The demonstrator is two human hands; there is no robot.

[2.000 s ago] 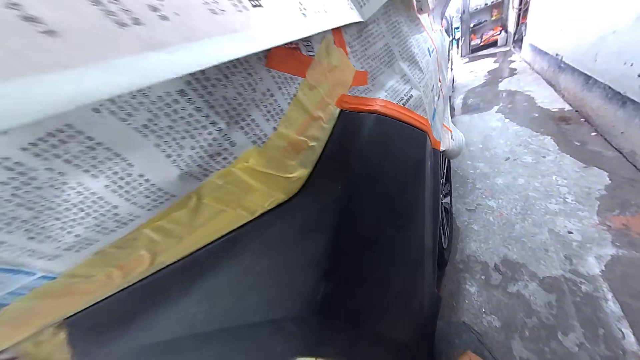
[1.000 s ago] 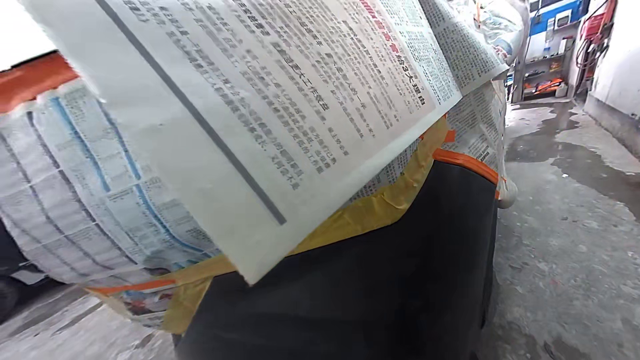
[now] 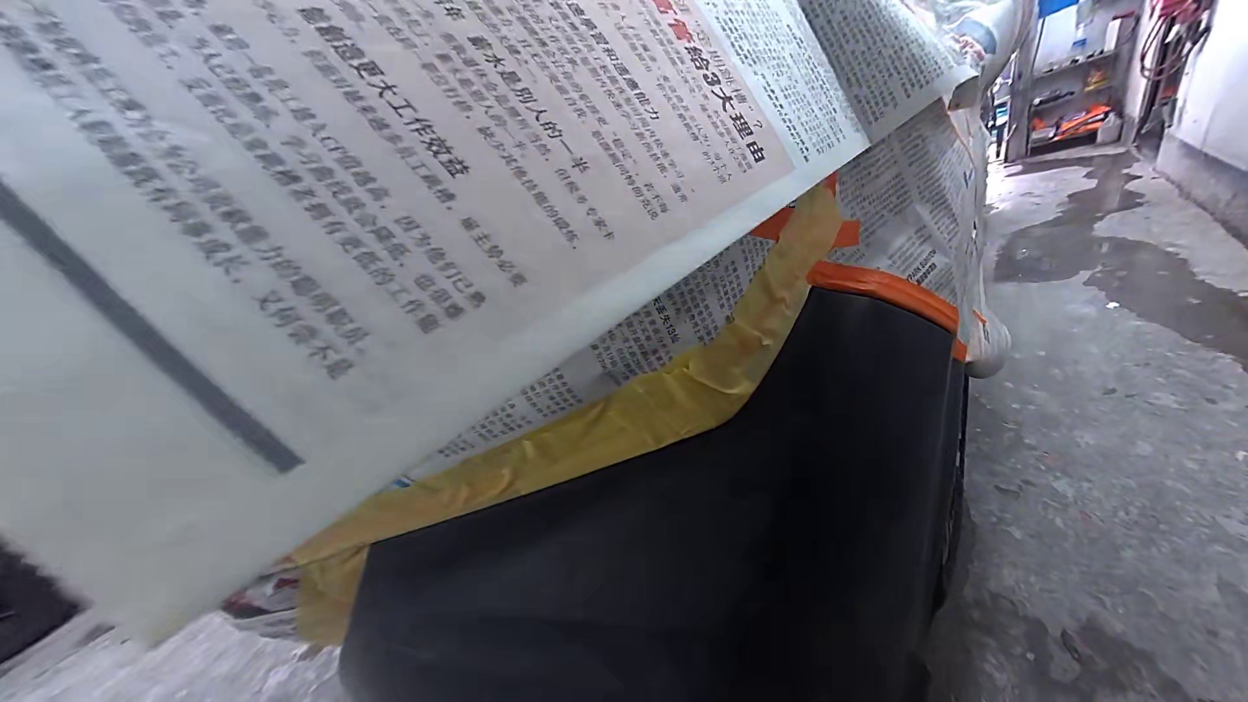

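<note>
Neither of my hands shows in the head view. A large newspaper sheet [image 3: 468,224] hangs at a slant across the upper left, its lower edge loose over the masked car body. Below it lies a dull black car body panel [image 3: 663,546]. Wrinkled yellow masking tape [image 3: 624,419] runs along the panel's upper edge and holds newspaper [image 3: 902,205] beside it. Orange tape [image 3: 882,288] borders the panel's top right. What holds the loose sheet is out of sight.
Wet, patchy concrete floor [image 3: 1111,439] runs along the car's right side. A white wall [image 3: 1214,107] stands at the far right. Shelves [image 3: 1072,93] with orange items are at the back. A dark object [image 3: 29,600] shows at the lower left edge.
The loose newspaper sheet hangs lower over the masked area than two seconds ago, hiding more of the masking paper. The view has shifted since then.
</note>
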